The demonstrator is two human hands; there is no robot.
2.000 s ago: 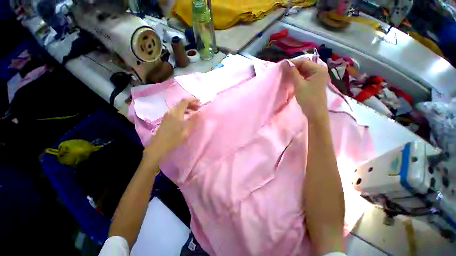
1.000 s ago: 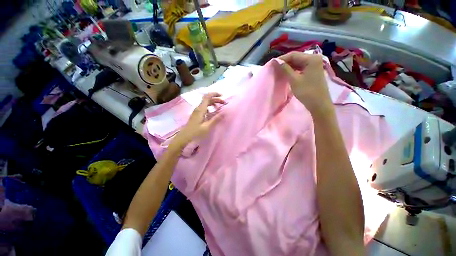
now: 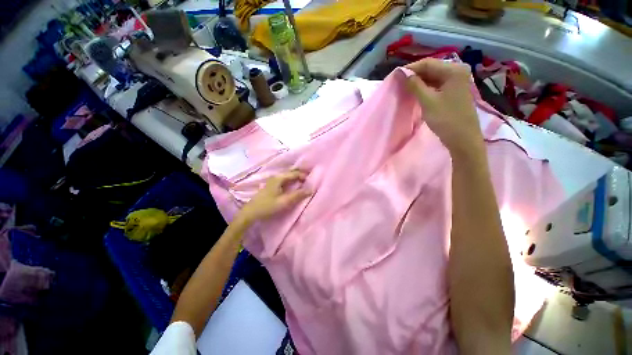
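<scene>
A pink garment piece [image 3: 346, 236] with white panels lies spread over the white table and hangs over its front edge. My right hand [image 3: 443, 90] pinches the garment's far edge and holds it slightly raised. My left hand [image 3: 277, 197] rests on the left part of the garment with its fingers slightly bent; whether it grips any cloth cannot be told. The white sewing machine head [image 3: 572, 225] with a blue stripe stands at the right, its lamp shining on the cloth.
A trough of red, white and dark scraps [image 3: 547, 104] lies behind the table. Another sewing machine [image 3: 187, 73], thread spools [image 3: 261, 87] and a green-capped bottle [image 3: 287, 55] stand at the back left. A blue crate [image 3: 132, 270] with a yellow bundle [image 3: 147, 224] is at the left.
My left hand has moved down and nearer over the garment, uncovering more of its far left part. My right hand still pinches the far edge. The view has shifted left.
</scene>
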